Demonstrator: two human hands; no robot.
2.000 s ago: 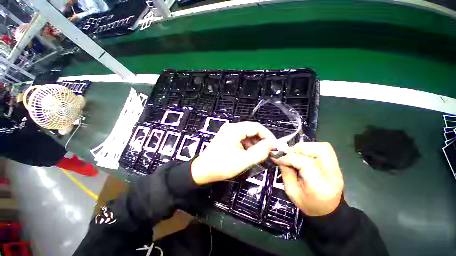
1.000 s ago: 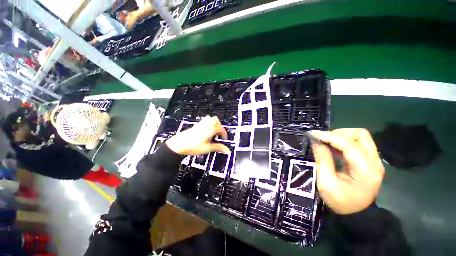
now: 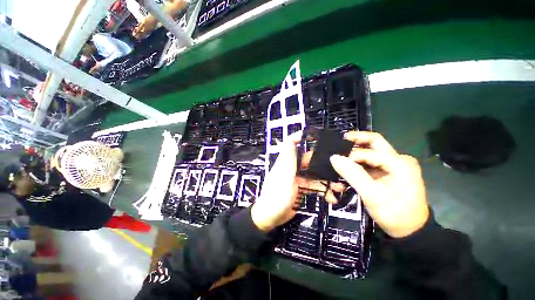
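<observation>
My left hand [image 3: 280, 188] and my right hand [image 3: 384, 183] hold a small black flat piece [image 3: 329, 153] between them, over the right half of the tray. The left fingers are under and beside it, partly hidden; the right thumb lies on its face. Whether it is one piece or two together I cannot tell. The die-cut adhesive sheet [image 3: 285, 120], a white grid with black cells, lies across the tray, its lower part hidden by my left hand. The shiny black blister tray [image 3: 234, 120] has rows of pockets, several showing white rectangular outlines.
White waste strips [image 3: 159, 176] lie left of the tray. A black clump [image 3: 472, 143] lies to the right. A round fan [image 3: 89, 166] and a person in dark clothing [image 3: 61, 202] are at left. The green belt with its white rail [image 3: 446, 74] runs behind. Metal posts stand upper left.
My hands were apart a second ago and are now together around the black piece. My left hand has moved right, off the tray's middle. The sheet still lies across the tray.
</observation>
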